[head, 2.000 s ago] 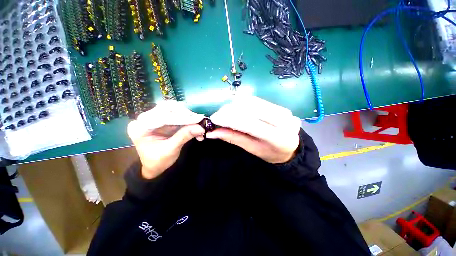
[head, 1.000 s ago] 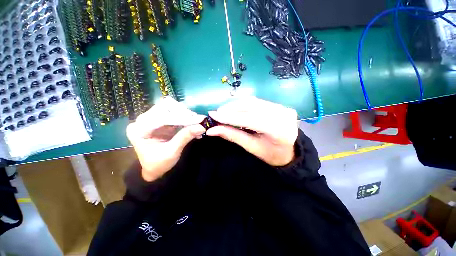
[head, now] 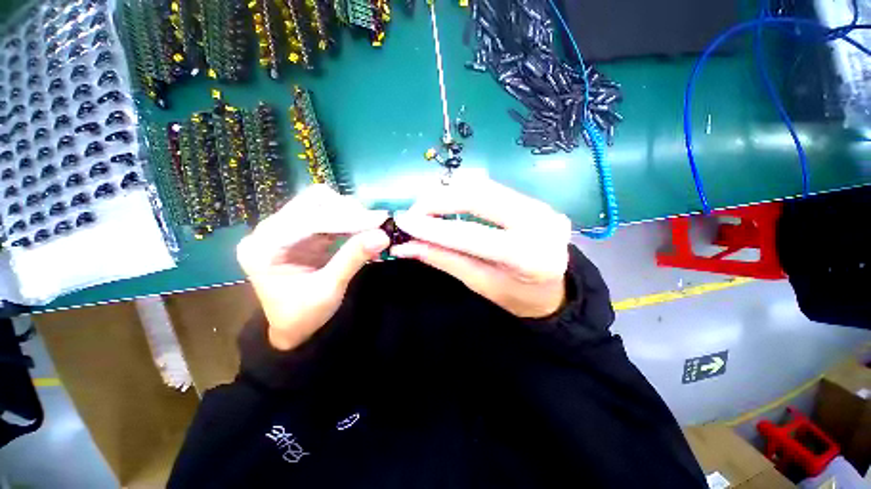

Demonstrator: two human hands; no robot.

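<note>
A small dark unit (head: 393, 234) is between the fingertips of both hands, in front of my chest near the bench's front edge. It is mostly hidden by the fingers, and its details are too small to tell. My left hand (head: 310, 263) pinches it from the left between thumb and fingers. My right hand (head: 492, 244) pinches it from the right. Both hands look overexposed and bright.
Green circuit board strips (head: 224, 167) lie in two rows at left. The clear blister tray (head: 67, 134) is far left. Small round parts (head: 451, 153) lie by the pale strip (head: 440, 72). Black housings (head: 549, 95), light-blue coiled cord (head: 600, 162) and blue cable (head: 690, 115) are right.
The fingers of both hands have shifted slightly around the small unit, and its visible part has changed a little. The hands stay in about the same place.
</note>
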